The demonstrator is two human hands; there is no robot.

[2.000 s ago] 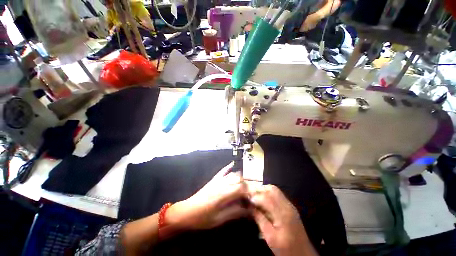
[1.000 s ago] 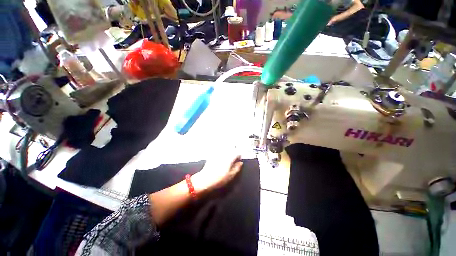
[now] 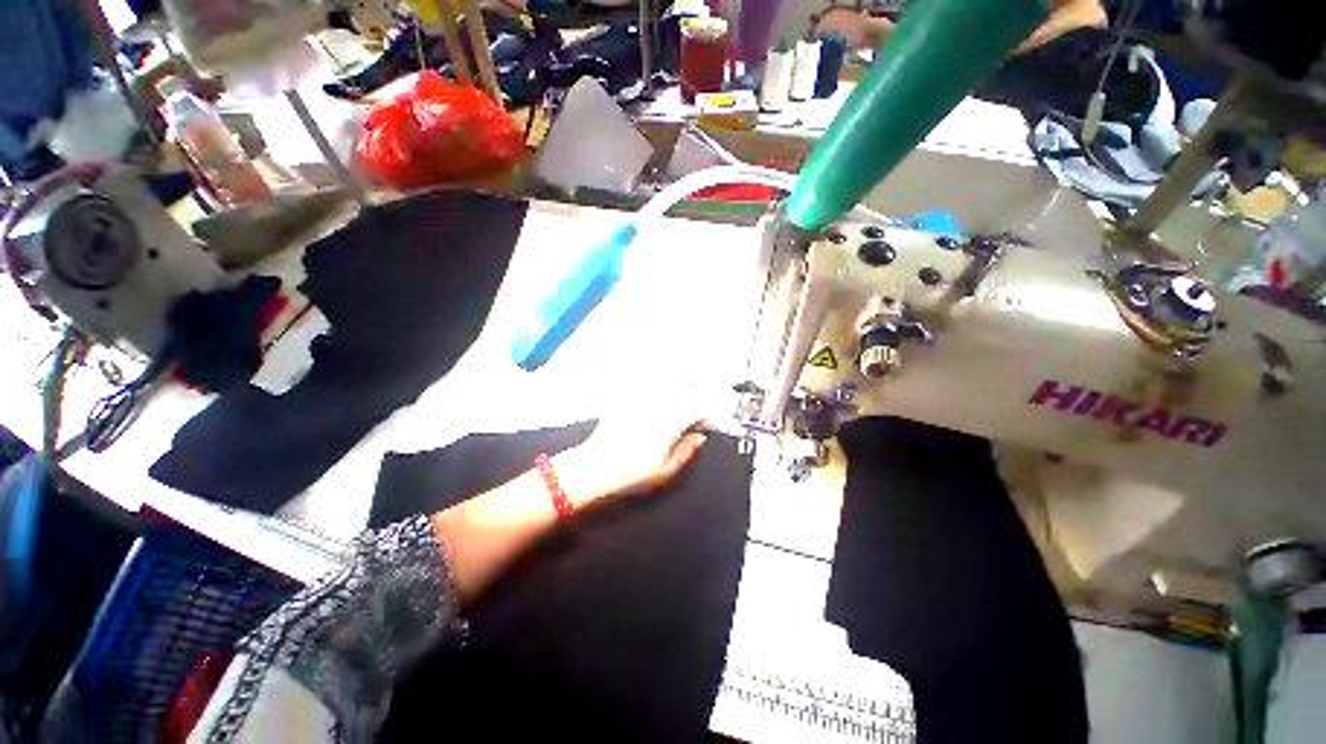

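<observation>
A black cut panel (image 3: pixel 611 596) lies flat on the table left of the needle area. My left hand (image 3: pixel 633 458) rests on its upper edge with the palm down, washed out by glare, a red beaded bracelet at the wrist. The presser foot and needle (image 3: pixel 756 422) are just right of my fingertips. A second black piece (image 3: pixel 945 567) with a curved edge lies in front of and under the arm of the cream sewing machine (image 3: pixel 1134 378). My right hand is not in view.
A jagged black stack (image 3: pixel 378 334) lies at left beside the neighbouring machine (image 3: pixel 102 247). A blue lamp stick (image 3: pixel 577 295) hangs left of the needle. A green cone (image 3: pixel 909 109) slants above the head. A red bag (image 3: pixel 441 131) is behind; a blue crate (image 3: pixel 167 625) is below left.
Since two seconds ago my right hand has left the picture and my left hand has moved off the seam area, flat onto the left panel. The view has shifted, and bare table now separates the panels.
</observation>
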